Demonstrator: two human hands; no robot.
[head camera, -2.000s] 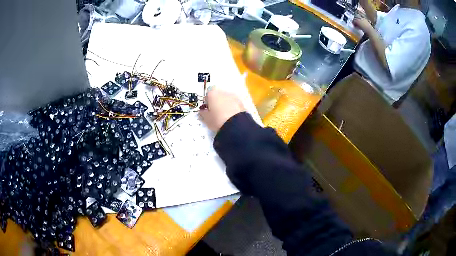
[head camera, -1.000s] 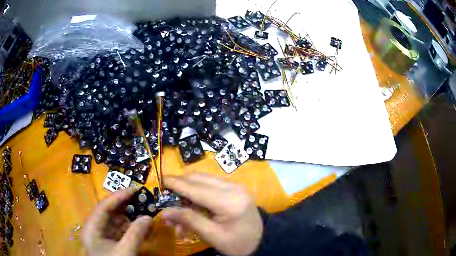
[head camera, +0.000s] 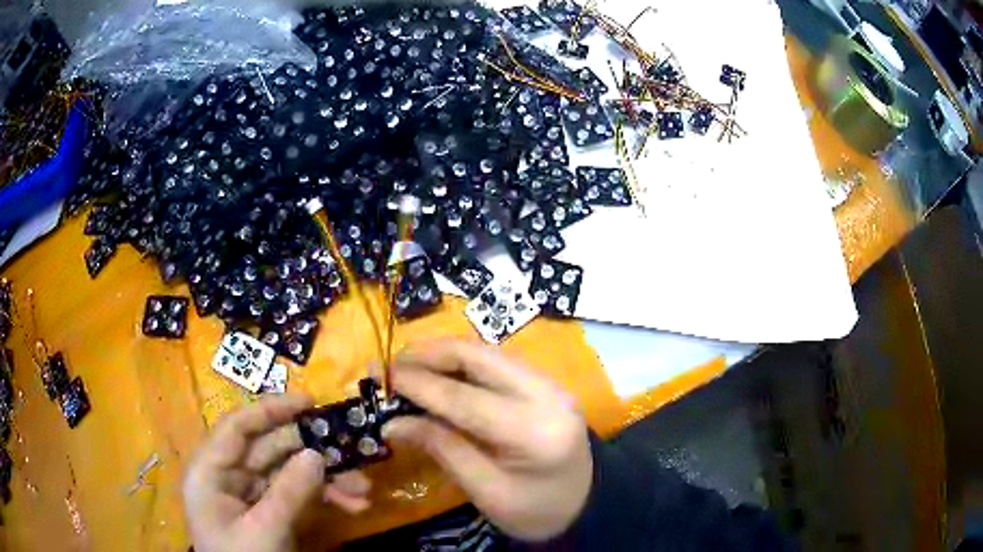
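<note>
My left hand (head camera: 253, 474) holds a black LED board (head camera: 343, 433) by its left side, its pale round dots facing up. My right hand (head camera: 496, 431) holds a small wired board (head camera: 379, 401) against the LED board's right edge. Thin yellow and red wires (head camera: 385, 323) stand up from it and end in small white plugs. My fingers partly hide the small board, so I cannot tell whether the two are joined. The large heap of black LED boards (head camera: 356, 140) lies just beyond my hands.
Small wired boards (head camera: 668, 97) lie on the white sheet (head camera: 744, 237) at the right. A tape roll (head camera: 862, 102) stands at the upper right. A clear bag (head camera: 194, 38) and a blue bin (head camera: 49, 173) are at the upper left. Loose boards (head camera: 73, 399) lie at the left.
My right hand came back from the white sheet to my left hand. Since the last earlier frame, the LED board has turned and lies more openly between my hands, and the wires have shifted right.
</note>
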